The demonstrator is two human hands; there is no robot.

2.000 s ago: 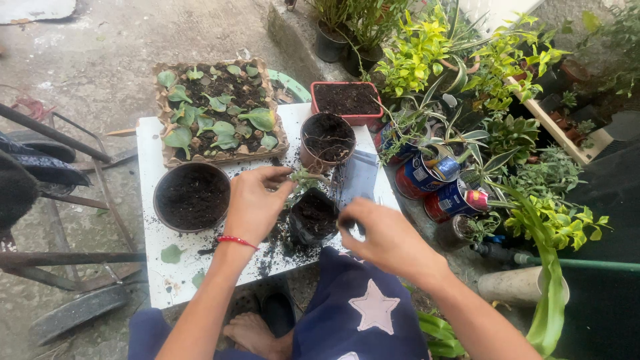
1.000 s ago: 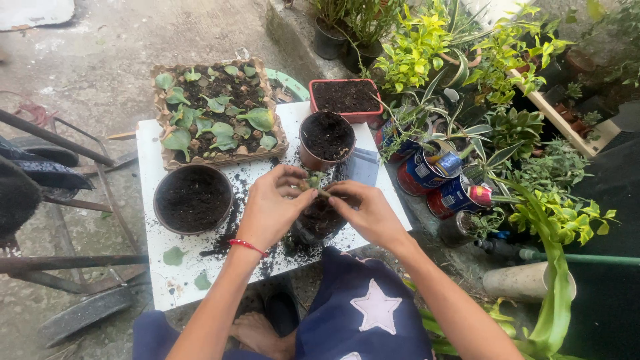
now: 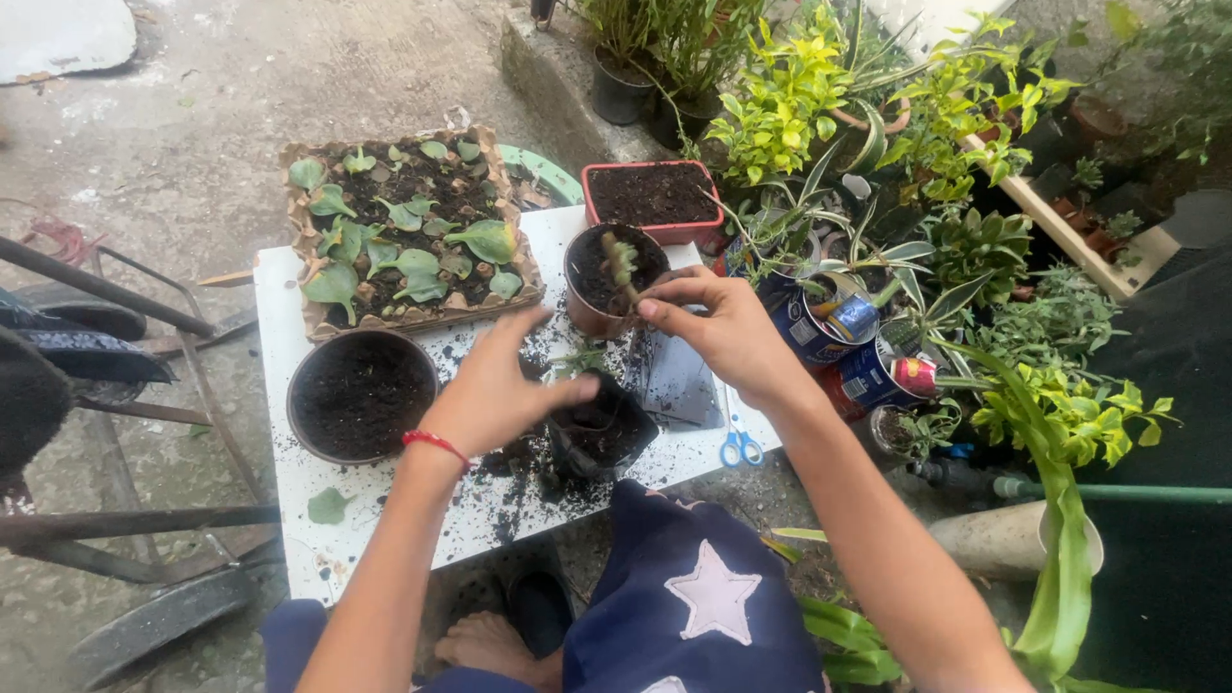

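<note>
Between the thumb and fingers of my right hand (image 3: 707, 327) is a succulent cutting (image 3: 621, 265), held over the brown pot of soil (image 3: 592, 260). My left hand (image 3: 505, 385) is spread, thumb and fingers apart, with nothing in it. Below its thumb stands a black plastic grow bag (image 3: 602, 433) with dark soil, and a small green sprig (image 3: 579, 361) lies just behind the bag. A wide round pot of soil (image 3: 362, 396) is left of my left hand. Behind it, an egg-carton tray (image 3: 414, 231) holds soil and many leaf cuttings.
The white board (image 3: 452, 539) is strewn with spilled soil and bears a loose leaf (image 3: 329, 506). Blue-handled scissors (image 3: 741, 449) lie at its right edge. A red rectangular planter (image 3: 654, 197) stands at the back. Potted plants and cans (image 3: 871, 380) crowd the right; metal frame bars (image 3: 125, 525) stand left.
One second ago both hands were together above the grow bag. Now they are apart: the right hand has moved up and holds the cutting over the brown pot; the left has opened.
</note>
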